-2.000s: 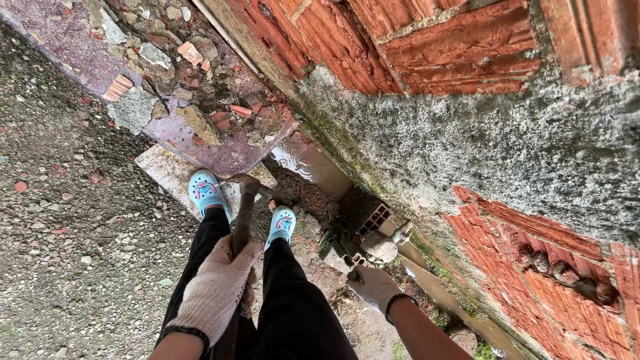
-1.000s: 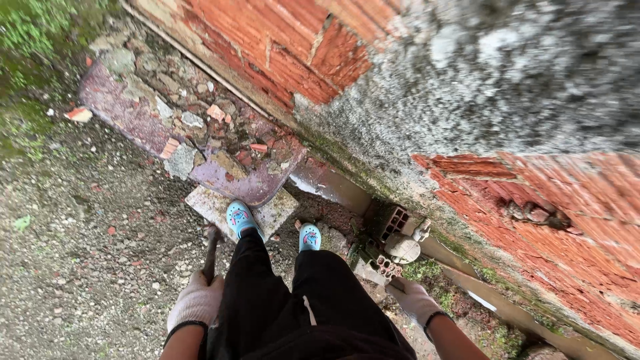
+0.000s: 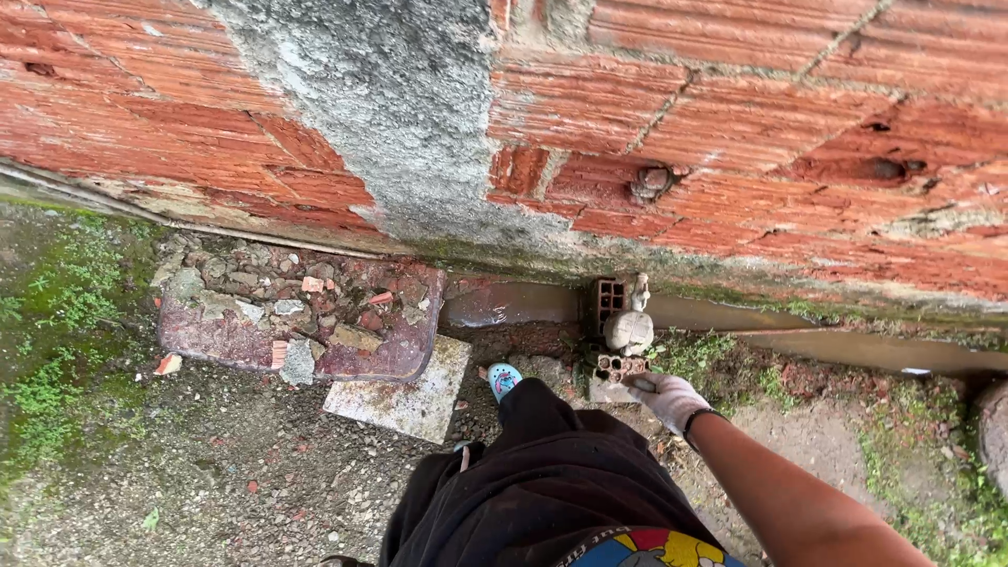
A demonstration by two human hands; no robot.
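Observation:
My right hand (image 3: 669, 402), in a white knit glove with a dark cuff, is closed around a small object whose rounded grey-brown end (image 3: 643, 384) shows at the fingertips. It is beside a broken hollow clay brick (image 3: 618, 368); whether they touch is unclear. Just beyond lie a rounded pale lump (image 3: 629, 332) and another hollow brick (image 3: 610, 299) at the water's edge. My left hand is out of view. A dark piece (image 3: 346, 561) shows at the bottom edge, too little of it to name. One light-blue clog (image 3: 504, 379) shows beside the pale slab (image 3: 405, 394).
A red hollow-brick wall (image 3: 591, 102) with a rough grey mortar column (image 3: 402, 110) rises ahead. Muddy water fills a narrow channel (image 3: 512, 303) at its foot. At left, a dark red board (image 3: 220, 339) bears rubble. Gravel (image 3: 260, 472) and mossy ground (image 3: 63, 315) lie around.
My left hand, gloved and holding a wooden-handled hammer-like tool in the earlier frames, has gone out of view. My right hand stays beside the broken hollow brick. The view has turned strongly toward the wall.

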